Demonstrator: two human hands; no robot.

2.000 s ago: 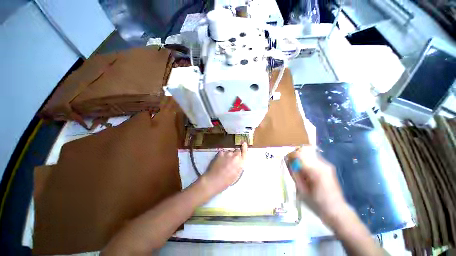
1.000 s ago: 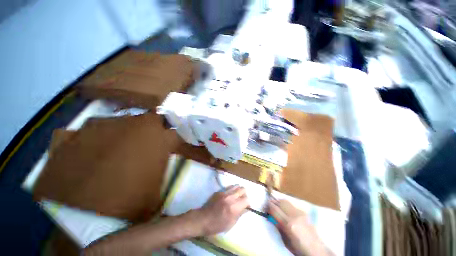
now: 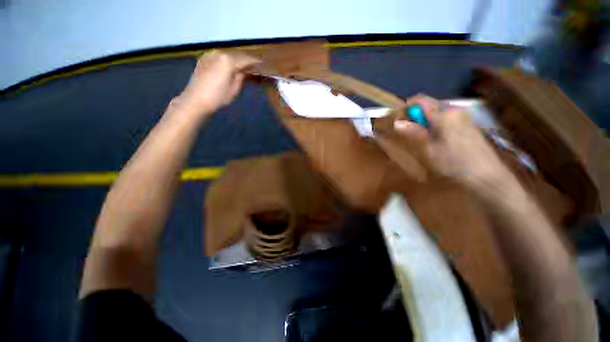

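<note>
A large brown panel (image 3: pixel 354 157) is stretched out in front of me, tilted and blurred. My left hand (image 3: pixel 217 80) is closed on its far left edge, near a raised brown flap. My right hand (image 3: pixel 445 130) is closed around a tool with a turquoise handle (image 3: pixel 417 115), over the panel's right part. Whether it also grips the panel is hidden by blur. A white patch (image 3: pixel 321 99) shows between the hands; I cannot tell what it is.
A thick brown panel stack (image 3: pixel 535 127) stands at the right. Below the panel, lower down, lie brown pieces with curved, looped strips (image 3: pixel 271 230). A white table corner (image 3: pixel 425 274) juts in at bottom centre. Dark floor with yellow lines (image 3: pixel 114 178) lies at left.
The view has swung left, off the sewing machine. Both hands have left the white template; my left hand now holds a brown panel, and the turquoise-handled tool is still in my right hand.
</note>
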